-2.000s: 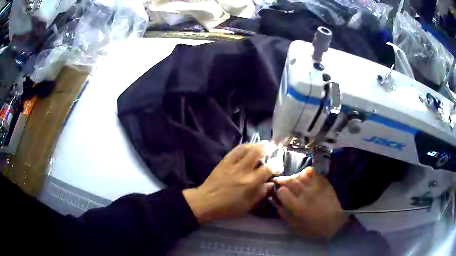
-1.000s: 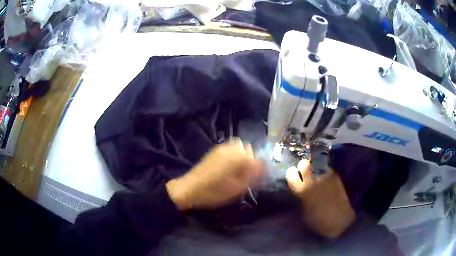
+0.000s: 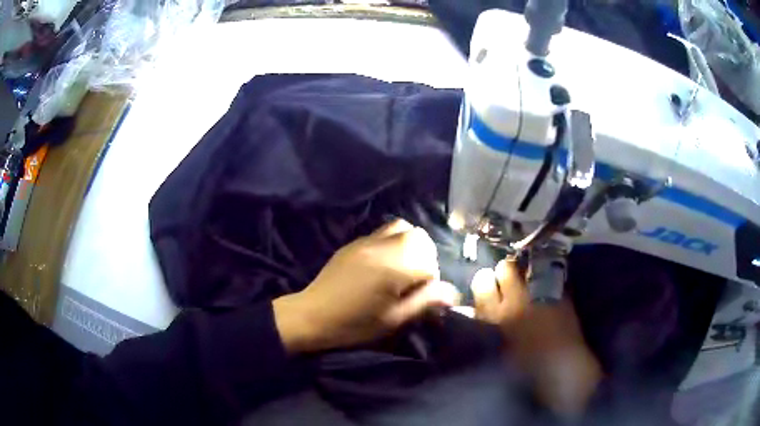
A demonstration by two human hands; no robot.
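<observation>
A dark purple-black garment [image 3: 283, 158] lies spread over the table left of the needle and under both hands, with more dark cloth right of the needle. The white sewing machine [image 3: 508, 141] has a blue stripe. Its presser foot [image 3: 472, 246] is lit and glaring. My left hand [image 3: 367, 287] grips the garment's cloth just left of and in front of the foot, fingers curled. My right hand [image 3: 533, 324] is blurred; its fingertips are on the cloth right beside the foot, partly behind a metal part of the head. The cloth edge between the hands is too bright and blurred to make out.
The white table [image 3: 108, 258] has a ruler strip [image 3: 104, 320] along its front edge. A brown board [image 3: 62, 183] with an orange-marked item [image 3: 32, 166] is at the left. Clear plastic bags [image 3: 108, 50] lie at the back left, and more plastic [image 3: 725, 50] is at the back right.
The view has moved closer to the machine. My hands have come off the small bunched edge they pinched together, and garment cloth now also covers the table's front. My left hand has moved slightly left.
</observation>
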